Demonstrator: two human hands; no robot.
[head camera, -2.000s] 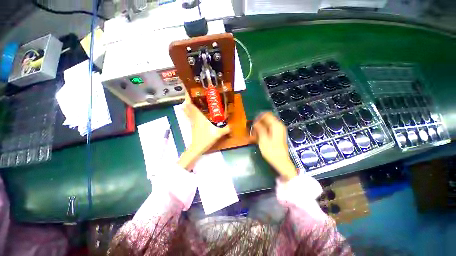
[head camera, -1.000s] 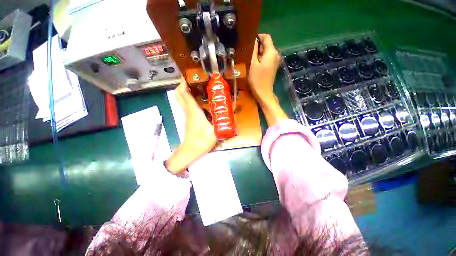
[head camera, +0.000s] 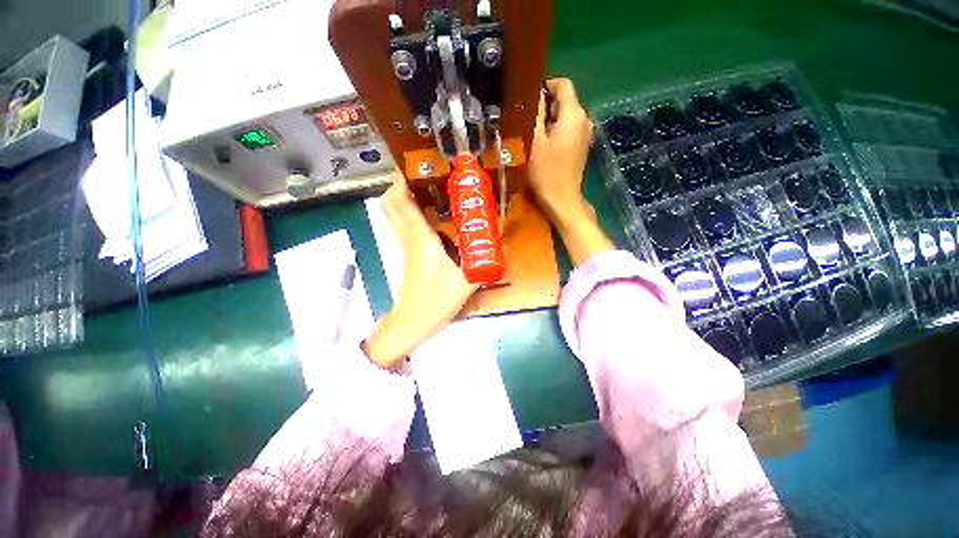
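The orange-brown test fixture (head camera: 368, 63) stands upright in front of me, its red ribbed clamp handle (head camera: 476, 226) pointing down toward me. My left hand (head camera: 426, 263) is at the handle's left, over the base; its fingertips are hidden behind the handle and linkage. My right hand (head camera: 559, 147) is against the board's right edge, fingers bent around something dark (head camera: 546, 105) that I cannot make out. The part under the clamp is hidden. The cream test meter (head camera: 263, 105) at left shows green and red digits.
A clear blister tray (head camera: 620, 226) of black discs lies at right, another tray (head camera: 868, 126) beyond it. Paper slips (head camera: 463, 405) and a pink-and-white marker (head camera: 345, 299) lie near the front edge. At left are loose papers (head camera: 147, 210), a grey box (head camera: 63, 89) and a hanging blue cord (head camera: 135, 189).
My right hand has moved from beside the base up to the board's right edge. My left hand stays by the handle. The fixture appears larger and higher as the view has shifted.
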